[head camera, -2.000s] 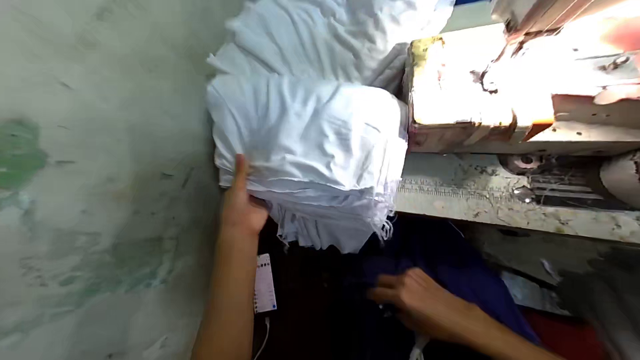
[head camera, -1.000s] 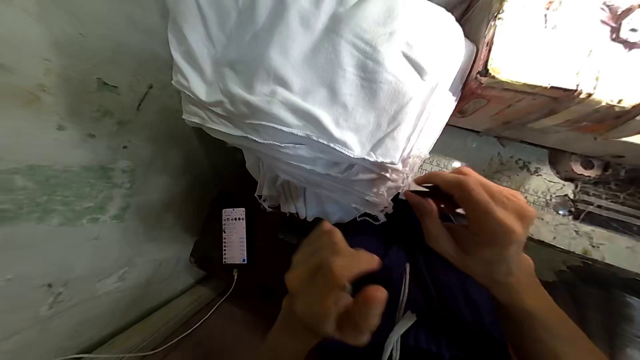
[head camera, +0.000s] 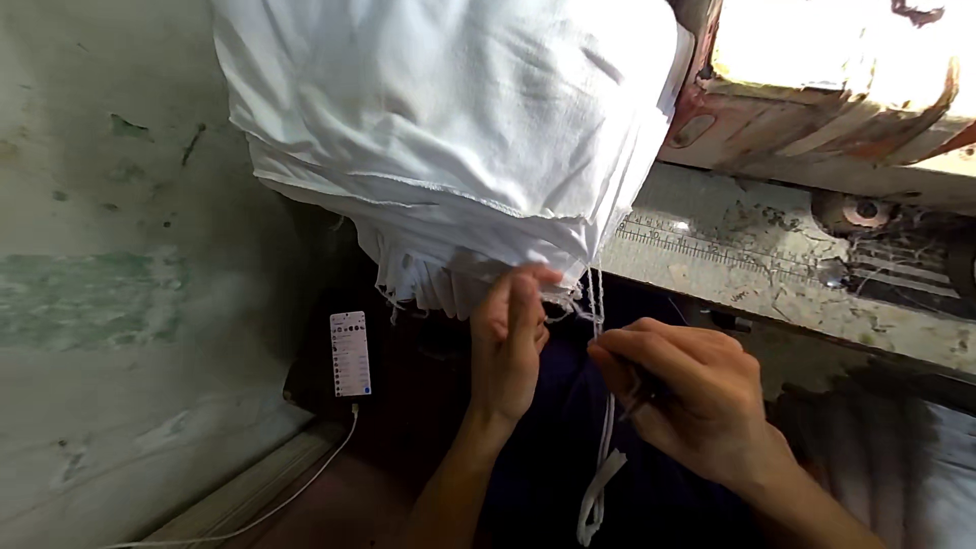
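Note:
A thick stack of white fabric pieces (head camera: 450, 99) with overlocked edges hangs over the table's front edge. Thread tails (head camera: 597, 297) run down from its lower right corner. My right hand (head camera: 686, 389) pinches these threads between thumb and forefinger; a small dark object, too unclear to name, shows in its palm. Below the hand dangles a looped white strip (head camera: 598, 496). My left hand (head camera: 512, 335) is at the bottom edge of the stack, fingers bent against the fabric; its exact hold cannot be told.
Right of the stack stands a worn sewing machine (head camera: 808, 114) on a metal bed with a printed ruler scale (head camera: 686, 236). A lit smartphone (head camera: 351, 354) with a white cable (head camera: 305, 484) lies at lower left, beside a stained wall (head camera: 114, 229).
My left hand has risen to the stack's lower edge. My right hand has moved a little down from the corner and now pinches the threads. The view was farther from the stack two seconds ago.

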